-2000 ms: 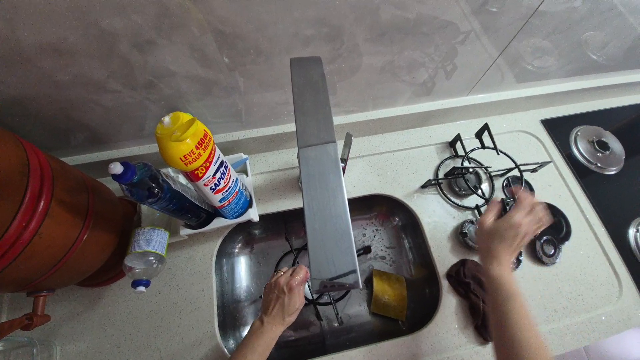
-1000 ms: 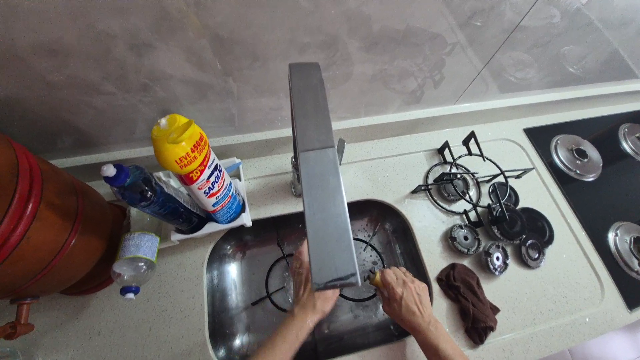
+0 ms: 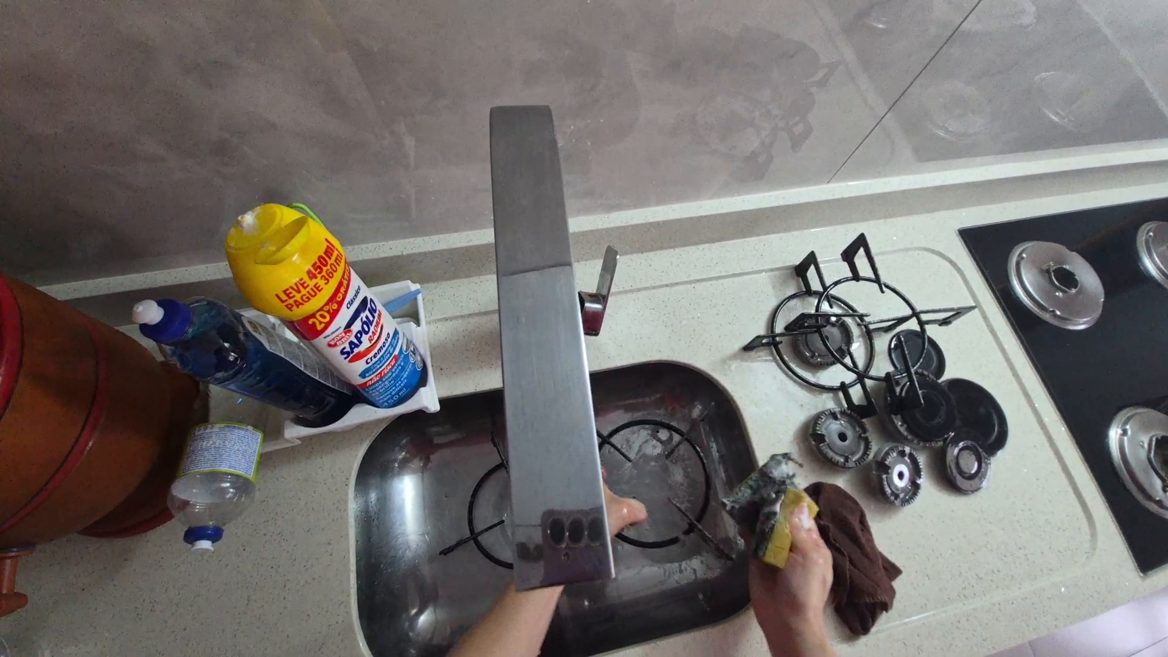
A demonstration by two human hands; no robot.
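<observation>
My right hand (image 3: 796, 577) grips a worn yellow sponge (image 3: 787, 527) with a frayed, foamy green scouring side, above the right edge of the steel sink (image 3: 401, 566). My left hand (image 3: 624, 507) is inside the sink, largely hidden behind the wide faucet spout (image 3: 540, 365); its visible fingers are near a black wire pan support (image 3: 708, 474). Whether they hold it cannot be seen. The support's two rings lie low in the sink, one on each side of the spout. A brown cloth (image 3: 856, 566) is bunched on the counter beside my right hand.
More pan supports (image 3: 826, 370), burner caps (image 3: 976, 415) and burner heads (image 3: 840, 438) lie right of the sink, by a black cooktop (image 3: 1031, 301). A cleaner bottle (image 3: 351, 328), blue detergent bottle (image 3: 255, 360), inverted clear bottle (image 3: 214, 484) and clay water filter (image 3: 73, 411) stand left.
The right hand went from the burner parts into the sink, and is now at its right edge with the sponge, which lay in the sink at first. The left hand stays in the sink.
</observation>
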